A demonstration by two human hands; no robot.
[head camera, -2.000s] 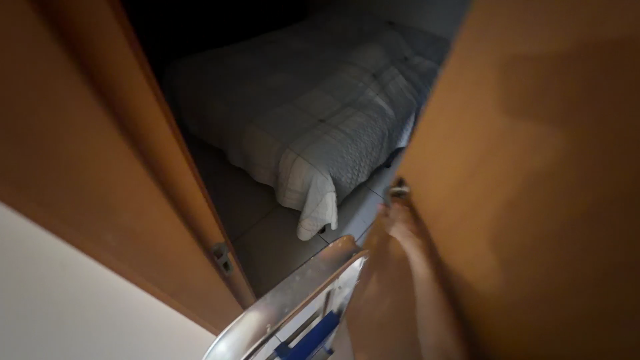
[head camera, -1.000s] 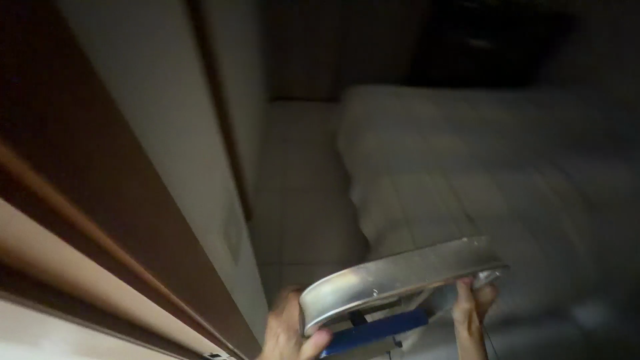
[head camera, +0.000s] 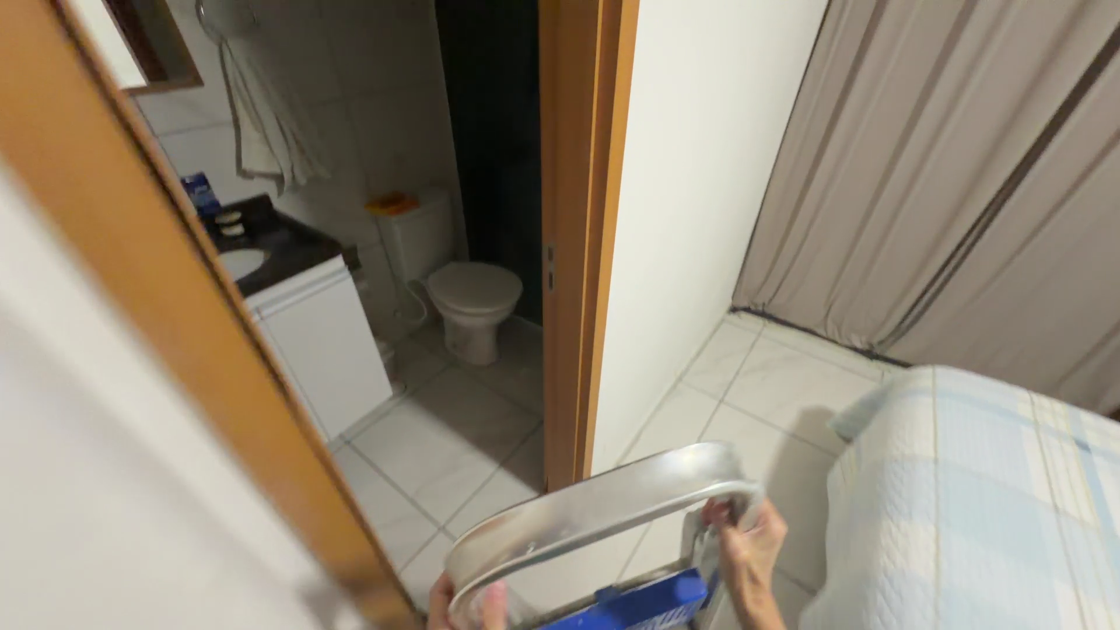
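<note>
A curved metal frame (head camera: 604, 503), like the top of a folding stepladder, spans the lower middle of the view. Below its bar is a blue plastic part (head camera: 639, 604) bearing white writing. My left hand (head camera: 468, 606) grips the frame's left end, thumb on the near side. Around the right end, my right hand (head camera: 744, 547) is closed on the metal. The lower part of the frame is cut off by the view's edge.
A wooden door frame (head camera: 582, 262) opens onto a bathroom with a toilet (head camera: 475, 289), a white cabinet (head camera: 328, 350) and a hanging towel (head camera: 262, 131). A bed (head camera: 971, 490) stands at right, before long curtains (head camera: 927, 157). Tiled floor (head camera: 744, 394) runs between.
The room is now lit. Two seconds ago one hand was at the door's handle; now both hands are on the metal frame. The view has swung to the bathroom doorway.
</note>
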